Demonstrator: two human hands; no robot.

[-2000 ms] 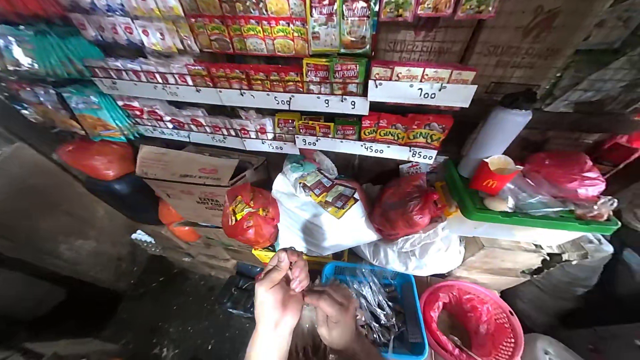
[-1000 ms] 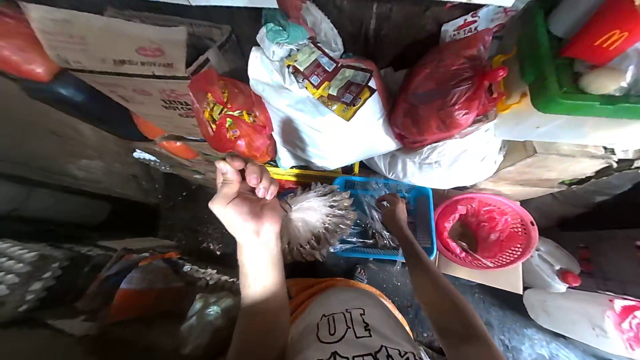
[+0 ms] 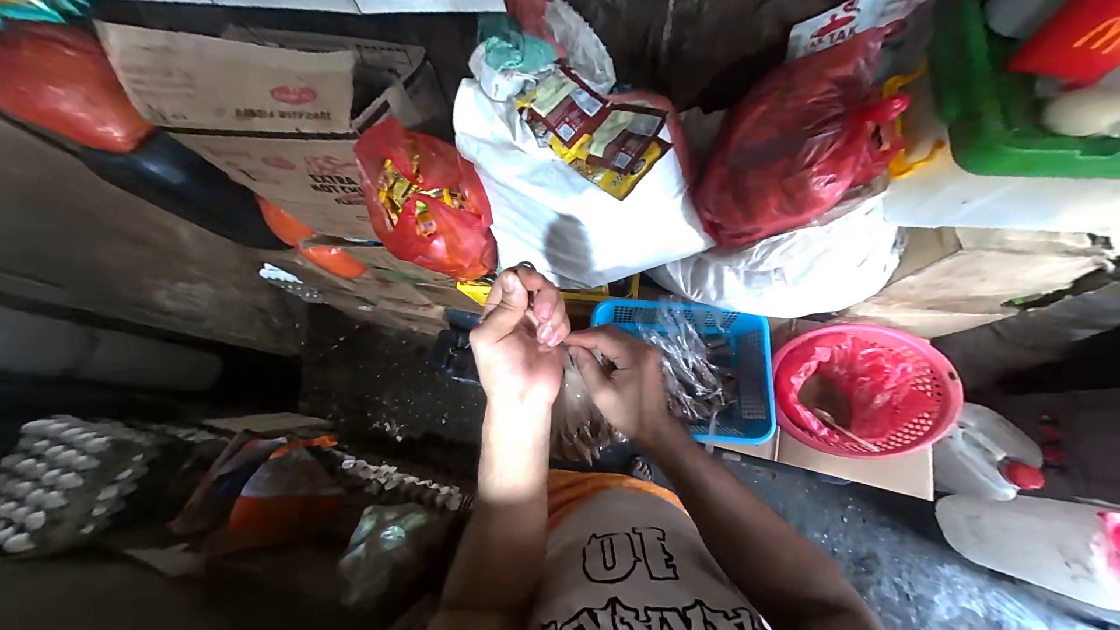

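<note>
My left hand (image 3: pixel 522 337) is raised in the middle with its fingers curled, a small dark loop showing at its fingertips. A bunch of clear plastic packets with brownish contents (image 3: pixel 579 418) hangs below, between my hands. Touching the left hand's fingers, my right hand (image 3: pixel 619 376) pinches something thin, perhaps the top of a packet; the exact hold is partly hidden. Just beyond the right hand, a blue plastic basket (image 3: pixel 767 376) holds a heap of similar clear packets (image 3: pixel 691 372).
A pink basket lined with a red bag (image 3: pixel 941 385) stands right of the blue one. Ahead are a white sack (image 3: pixel 604 236) with sachets on top, a red bag of small yellow packets (image 3: pixel 437 227) and cardboard boxes (image 3: pixel 236 79). Egg trays (image 3: pixel 61 477) lie at lower left.
My right hand was in the blue basket a second ago and is now at my left hand's fingers. The view has tilted down from the shelves since the first frame.
</note>
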